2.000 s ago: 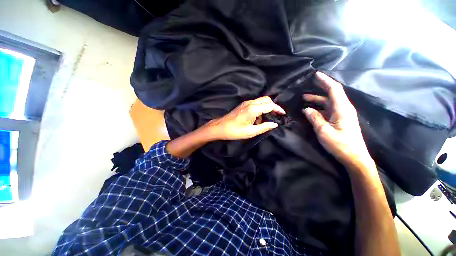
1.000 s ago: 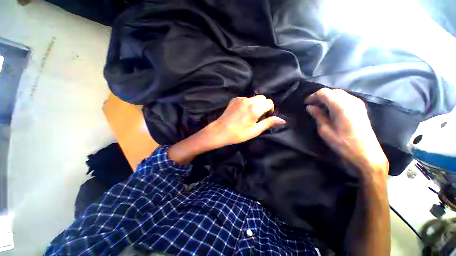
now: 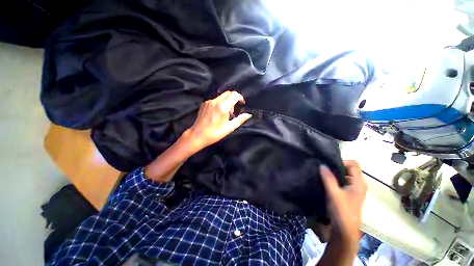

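Observation:
A large shiny black garment (image 3: 140, 67) spreads over the table and lap, with a blue-grey sheen under the lamp at the upper right. A seam line runs through it from near my left hand towards the right. My left hand (image 3: 217, 118) grips a fold of the garment between thumb and fingers near the middle. My right hand (image 3: 345, 193) is at the garment's right edge, thumb and fingers closed around the cloth there. It is slightly blurred.
A white sewing machine with a blue band (image 3: 410, 111) stands at the right. Metal parts (image 3: 416, 182) lie below it on the white table (image 3: 382, 208). An orange-tan board (image 3: 80, 161) and dark cloth pieces (image 3: 67, 213) are at the lower left.
My right hand has moved right and down to the garment's edge, and the seam now lies stretched between the hands. The view has turned right, showing more of the machine.

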